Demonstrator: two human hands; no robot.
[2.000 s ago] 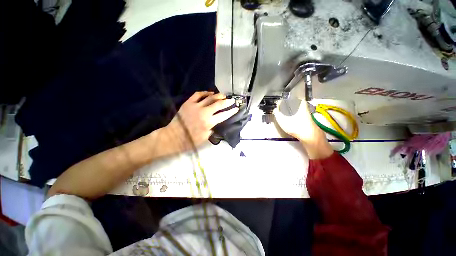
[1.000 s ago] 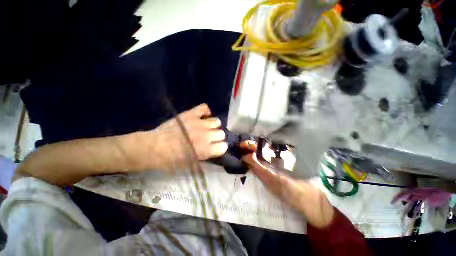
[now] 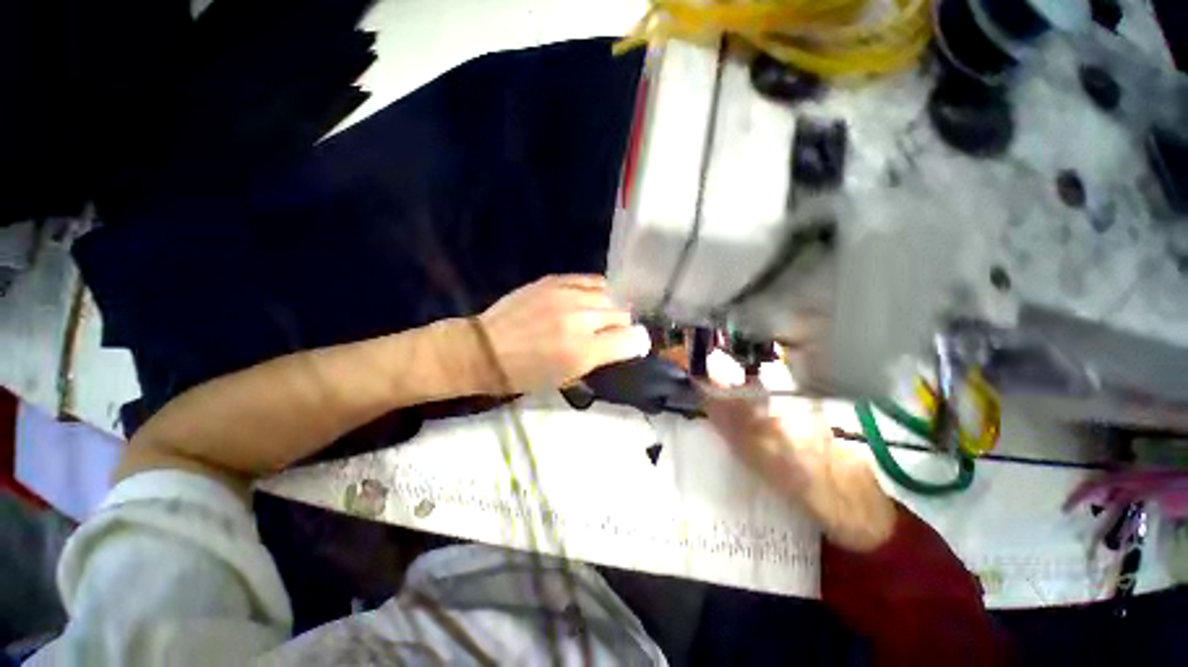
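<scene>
A large dark navy cloth panel [image 3: 391,222] lies across the table left of the sewing machine head [image 3: 769,170]. My left hand [image 3: 560,334] rests on the cloth's right end, fingertips close to the needle area. A small dark piece [image 3: 638,383] lies under and beside its fingers, below the presser foot [image 3: 700,349]. My right hand [image 3: 769,437] reaches in from the lower right, its fingers by the presser foot, blurred and partly hidden by the machine head. Whether it grips the cloth cannot be told.
Scissors with green and yellow handles [image 3: 905,472] lie right of my right hand. Yellow cord [image 3: 808,29] sits on the machine top. A black jagged-edged bundle [image 3: 169,104] is at the upper left. Pink threads [image 3: 1127,489] are at the far right, and ruler marks line the table's front edge [image 3: 625,532].
The view has shifted and tilted, showing the machine from higher up. My right hand has moved left from beside the scissors to the presser foot. My left hand stays by the needle area.
</scene>
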